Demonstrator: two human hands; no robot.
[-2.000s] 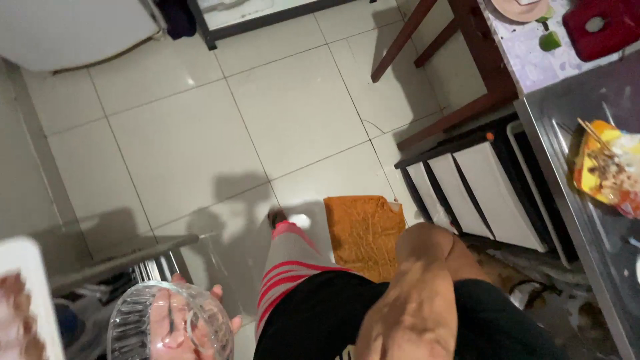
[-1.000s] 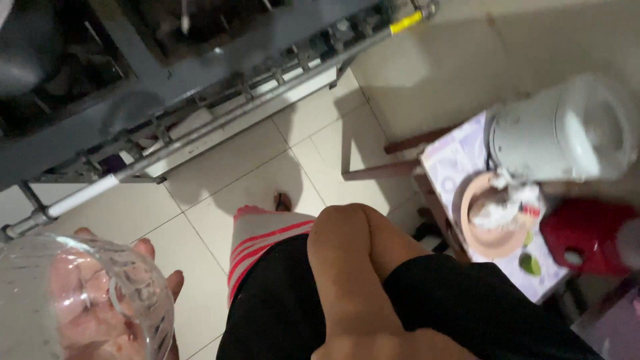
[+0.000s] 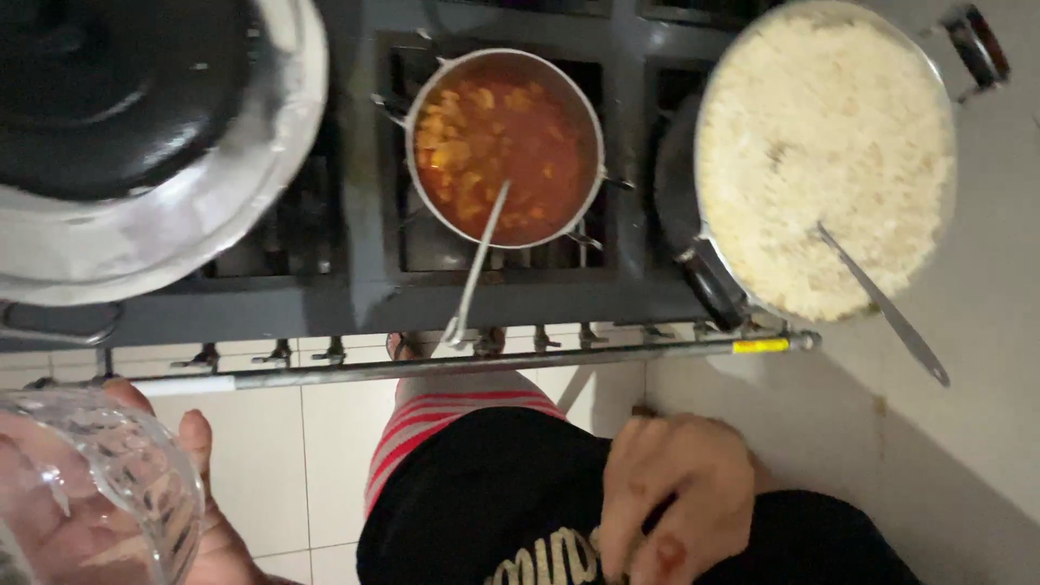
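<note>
My left hand (image 3: 207, 504) holds a clear patterned glass bowl (image 3: 154, 479) from below at the lower left, its palm showing through the glass. My right hand (image 3: 682, 496), fingers curled, is in front of my black shirt; whether anything is inside it is hidden. Ahead, a metal pot of red stew (image 3: 528, 146) sits on the gas stove (image 3: 357, 301), a ladle (image 3: 475, 268) leaning out over its near rim. To its right is a large pot heaped with white rice (image 3: 829, 154), with a metal spoon (image 3: 890, 313) stuck in it.
A wide metal vessel (image 3: 276, 162) with a black lid-like piece (image 3: 106, 97) on it fills the upper left. Along the stove's front runs a gas pipe (image 3: 455, 367) with several valves. Tiled floor (image 3: 252, 455) lies below, and a pale wall (image 3: 975, 439) stands at the right.
The view has swung from the floor and side table to the stove top, bringing the pots into sight. The glass bowl stays in my left hand. My right hand remains near my body.
</note>
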